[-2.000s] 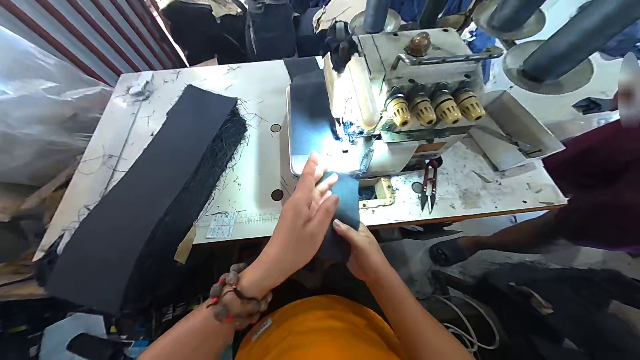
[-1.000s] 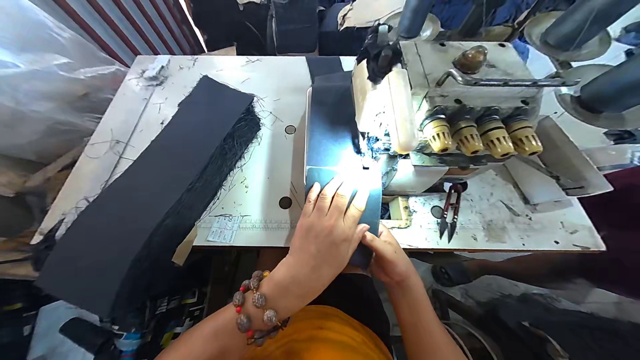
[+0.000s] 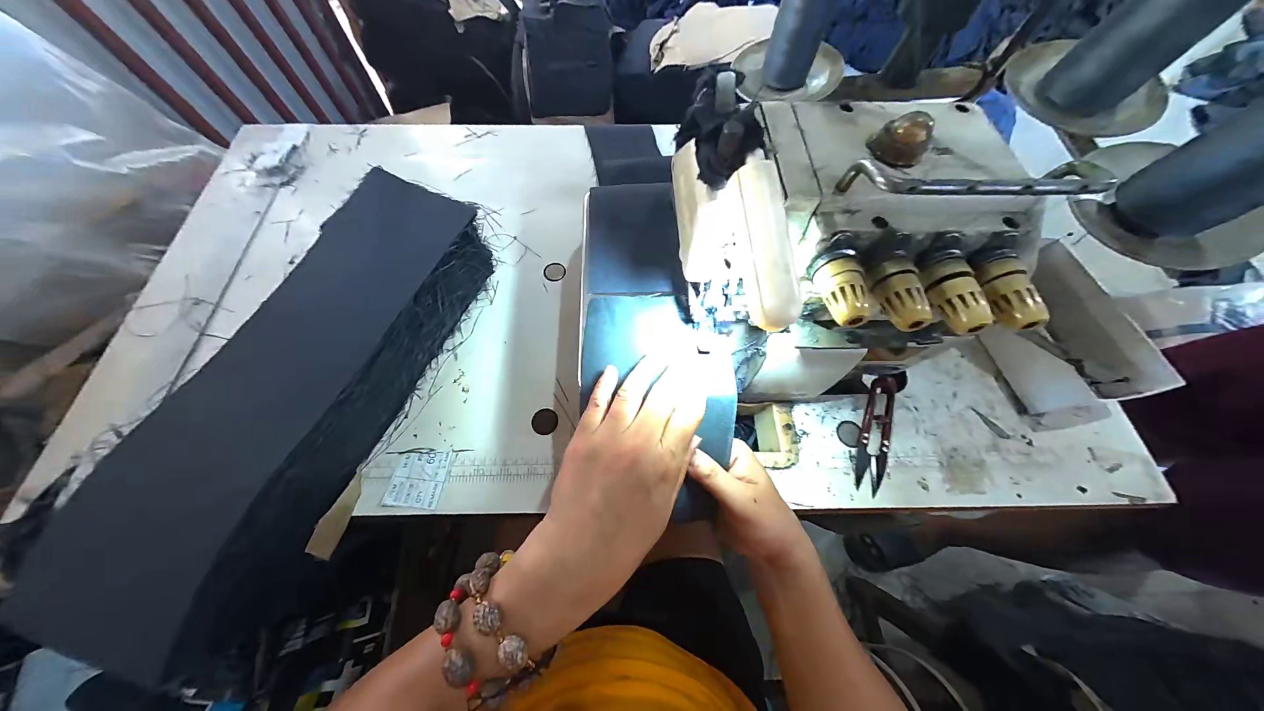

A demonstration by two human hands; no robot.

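Dark fabric [image 3: 632,331] runs under the presser area of an overlock sewing machine [image 3: 908,168], under a bright lamp. My left hand [image 3: 632,434] lies flat on this fabric just in front of the machine's needle area, fingers pointing away from me; glare hides some fingertips. My right hand [image 3: 746,494] pinches the fabric's right edge near the table front, thumb on top. A further dark piece [image 3: 627,153] lies behind the machine's plate. To the left, a thick stack of dark fabric pieces [image 3: 286,365] with frayed edges lies slantwise over the table edge.
Thread snips [image 3: 874,434] lie right of my hands on the white table [image 3: 504,365]. Yellow tension dials [image 3: 899,291] face me. A metal tray [image 3: 1106,326] and thread cones stand at the right. A person's dark red garment [image 3: 1215,415] shows at the far right.
My left hand has gone from hovering with raised fingers to lying flat on the fabric. A seam line across the fabric, visible one second ago, is now farther from me. The view has shifted closer.
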